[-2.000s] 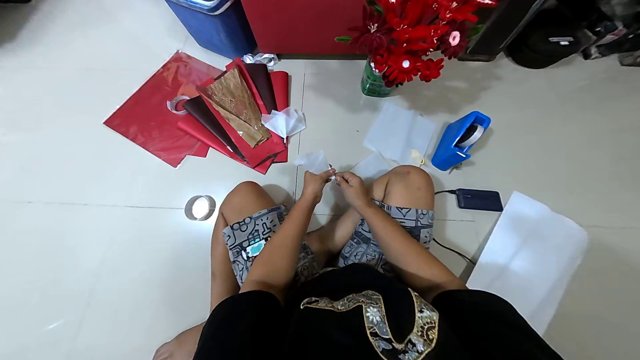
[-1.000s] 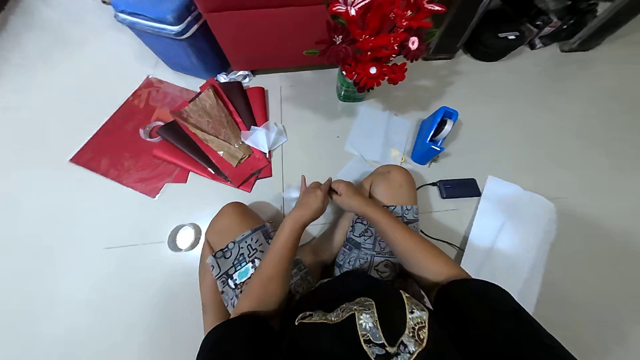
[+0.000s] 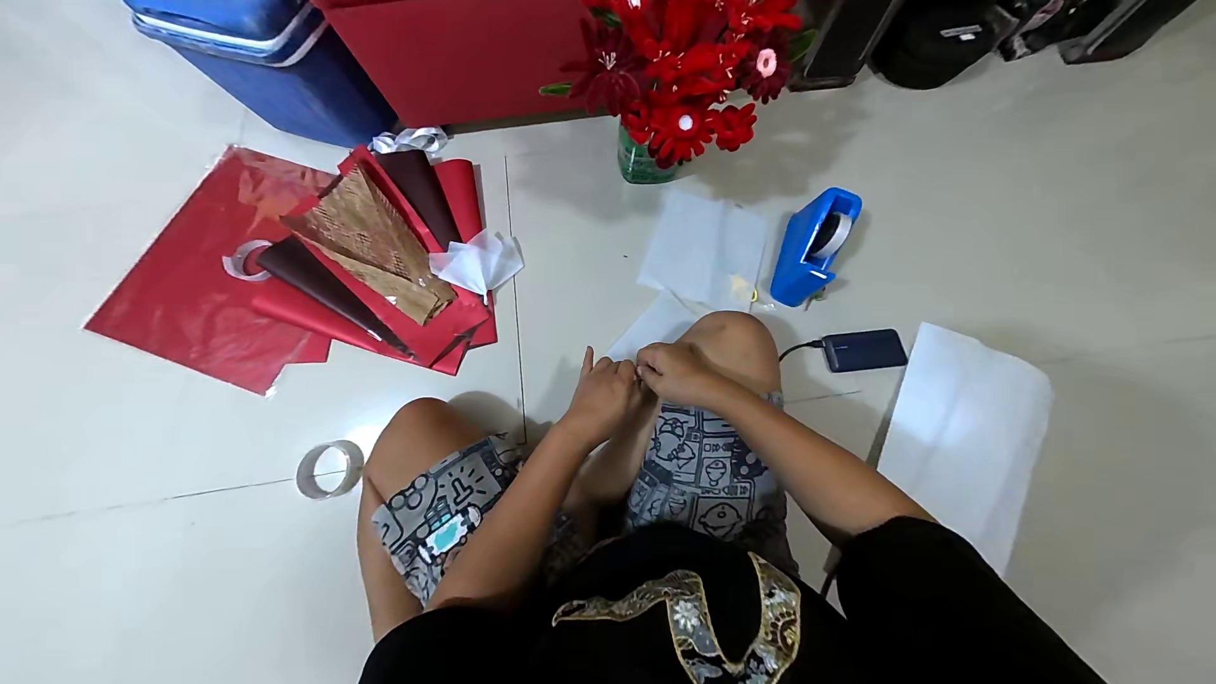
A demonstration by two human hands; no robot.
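My left hand (image 3: 604,394) and my right hand (image 3: 673,373) meet between my knees, fingertips pinched together. Whatever lies between the fingertips is too small or hidden to tell. One finger of my left hand points up. Just beyond the hands, white tissue-like sheets (image 3: 692,247) lie on the floor, with a small yellowish bit on them. A blue tape dispenser (image 3: 801,249) holding a roll of tape stands to their right. Left of the hands, a folded white piece (image 3: 479,262) rests on layered red and dark wrapping sheets (image 3: 418,195) and brown honeycomb paper (image 3: 366,233).
Red flowers (image 3: 684,81) stand in a green container (image 3: 646,160) ahead, near a red box (image 3: 456,57) and a blue cooler (image 3: 275,71). A tape roll (image 3: 330,469) lies by my left knee. At the right are a power bank (image 3: 864,350) with a cable and a white sheet (image 3: 964,437).
The white piece seen by my left hand two seconds ago no longer shows there. Both hands remain together between the knees.
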